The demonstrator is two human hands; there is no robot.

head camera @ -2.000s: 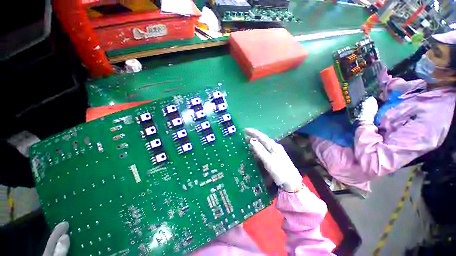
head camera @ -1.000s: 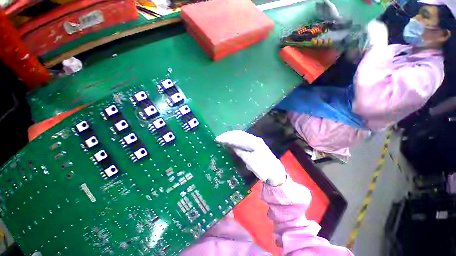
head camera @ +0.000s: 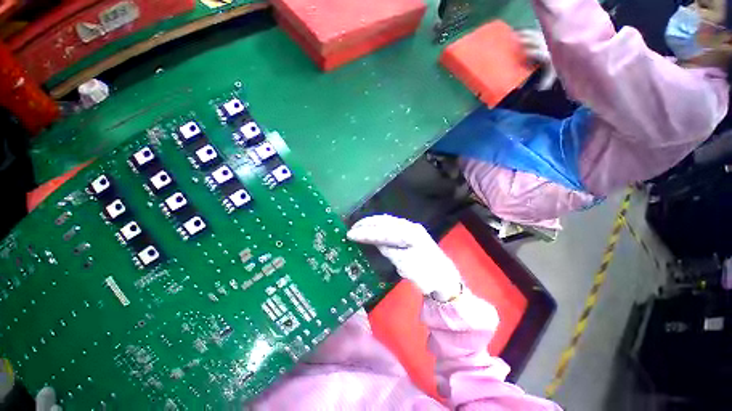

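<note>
A large green circuit board [head camera: 185, 265] fills the lower left, its left part cut off by the picture edge. Its flat side faces up, with rows of black parts with silvery tabs and many small solder dots. My right hand [head camera: 405, 253], in a white glove, holds the board's right edge, fingers extended and fingertips at the rim. The underside of that grip is hidden. Of my left hand [head camera: 46, 399] only a gloved fingertip shows, on the board at the bottom left; the rest is cut off.
A green bench [head camera: 337, 136] lies beyond the board, with a thick red foam block [head camera: 353, 28] and a smaller one [head camera: 490, 64]. A neighbour's pink sleeve [head camera: 626, 72] reaches across at the right. A black tray [head camera: 534, 321] with a red sheet [head camera: 473, 281] stands below my right hand.
The view has shifted, so the board and foam blocks appear farther left and the blocks higher. My right hand stays at the board's edge. The neighbour's arm has reached over the bench; their board is mostly out of view.
</note>
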